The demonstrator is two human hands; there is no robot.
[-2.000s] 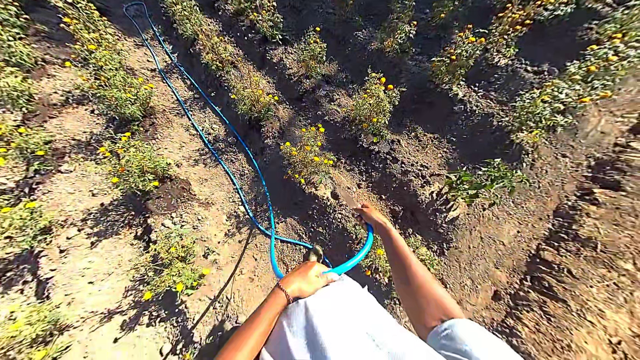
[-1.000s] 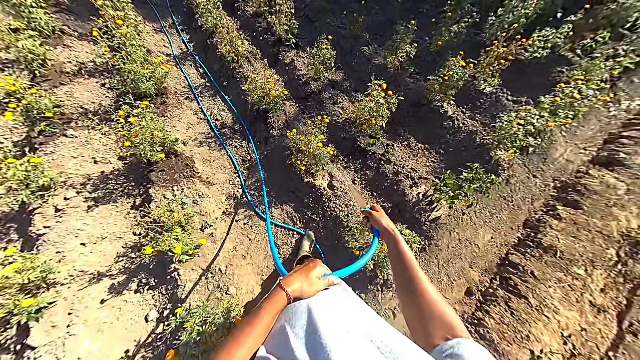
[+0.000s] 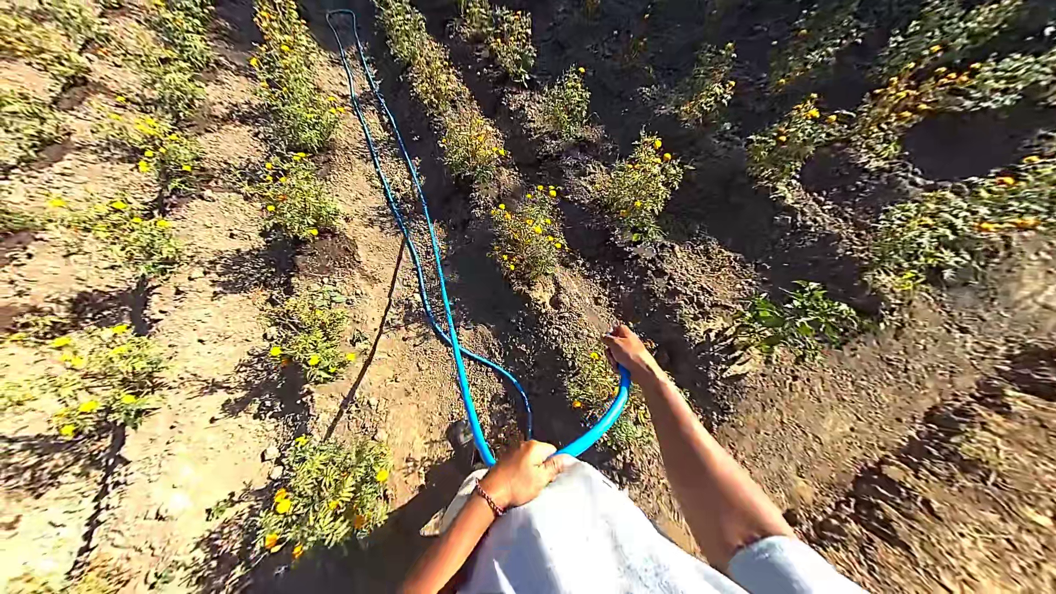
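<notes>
A blue hose [image 3: 459, 363] passes through my left hand [image 3: 521, 476], whose fingers are closed around it close to my body. From there it curves up to the right, into my right hand [image 3: 631, 351], which grips it near its end. Whether water comes out cannot be made out. Beyond my hands the hose runs up the furrow in two strands, crosses itself and loops at the far end. Just past my right hand stands a marigold plant [image 3: 528, 235] with yellow flowers; another low plant lies partly behind the hose.
Rows of flowering plants [image 3: 301, 194] stand on dry soil ridges to the left and ahead. A leafy green plant [image 3: 799, 318] grows at the right. Near my left side is a bush with yellow and orange flowers [image 3: 330, 491]. Rough clods [image 3: 957, 462] cover the lower right.
The shoe seen beside my left hand one second ago is now mostly hidden in shadow. The plants have shifted in view as I moved. Both hands keep their hold on the hose.
</notes>
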